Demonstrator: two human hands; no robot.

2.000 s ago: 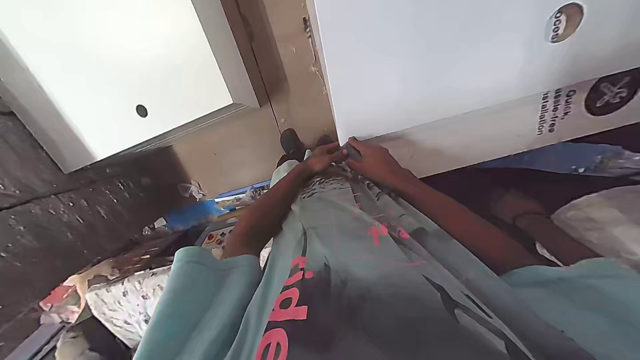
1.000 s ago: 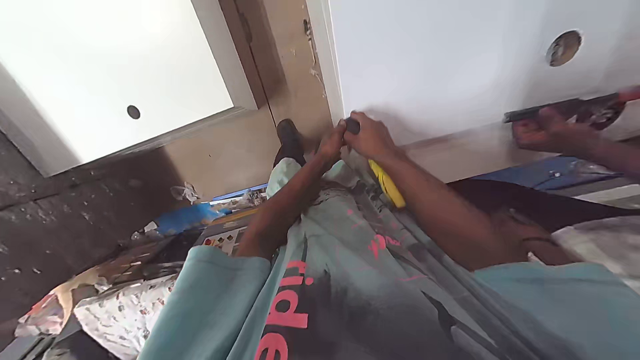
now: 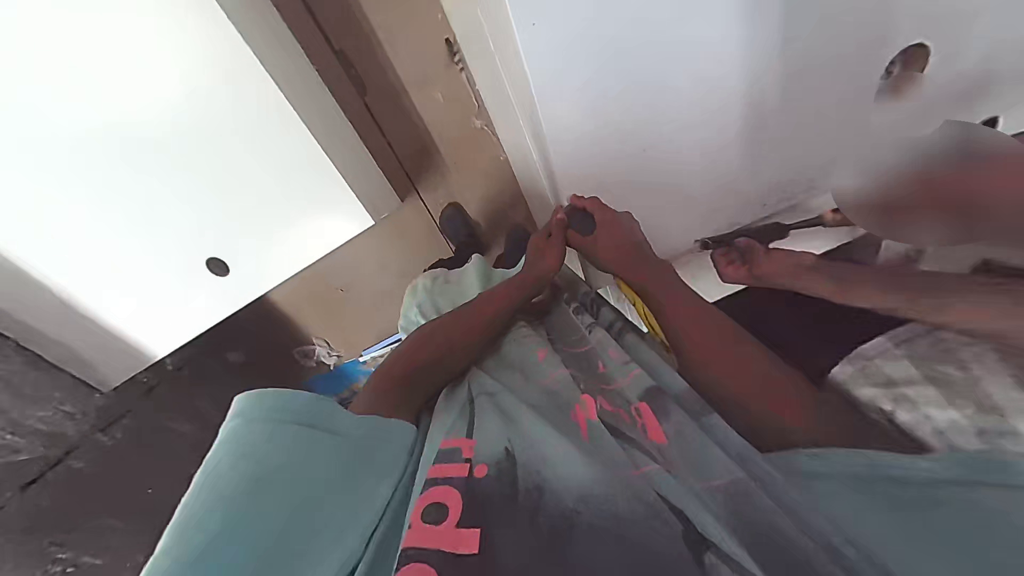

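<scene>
My right hand (image 3: 614,238) is closed around a small dark round object (image 3: 580,220), whose kind I cannot tell. Touching that object's left side are the fingers of my left hand (image 3: 547,246); whether they grip it is unclear. Both hands are at the near corner of a large white panel (image 3: 672,104) that has a round hole. Something yellow (image 3: 644,312) shows partly under my right forearm.
At the right, another person's hand (image 3: 740,260) is by a dark tool (image 3: 748,234) along the panel's near edge. A second white panel (image 3: 176,152) with a dark round spot lies at left. Blue material (image 3: 340,378) and crumpled clear plastic (image 3: 318,352) are on the floor.
The yellow thing, not seen two seconds ago, shows under my right forearm. The other person's hand and tool have come in at the right; that person now reaches farther in.
</scene>
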